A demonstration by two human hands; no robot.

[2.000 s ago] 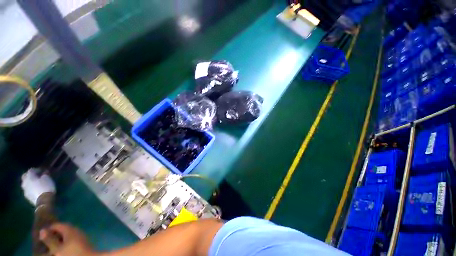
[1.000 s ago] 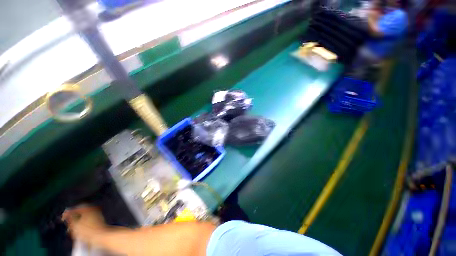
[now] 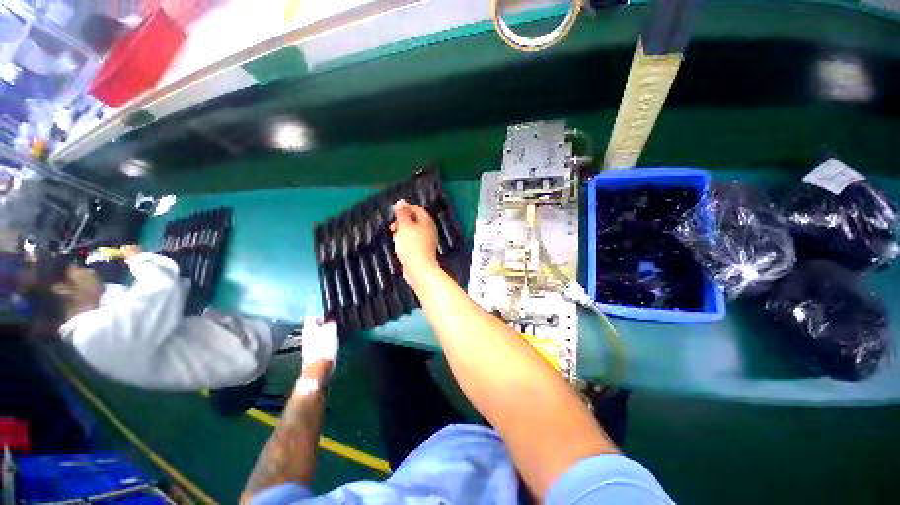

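A black slotted product tray (image 3: 370, 258) with slim dark stick-shaped workpieces lies slightly tilted on the green bench in front of me. My left hand (image 3: 319, 345), in a white glove, is at the tray's near left corner; its fingers are too blurred to tell whether they grip it. My bare right hand (image 3: 414, 237) is over the upper right part of the tray, fingers bent together; what is between them cannot be told. The assembly fixture (image 3: 528, 247), a silver plate with blocks and tubing, stands right of the tray, with a yellow block (image 3: 543, 348) near its near end.
A blue parts bin (image 3: 651, 314) of small black parts stands right of the fixture, with shiny bags of black parts (image 3: 834, 316) beside it. A post (image 3: 641, 99) and tape roll (image 3: 536, 41) are behind. Another person (image 3: 163, 325) sits left, by a second tray (image 3: 197, 247).
The view has swung left, bringing the tray and another person into sight. My right hand has moved over the tray, and my gloved left hand is at its near left corner.
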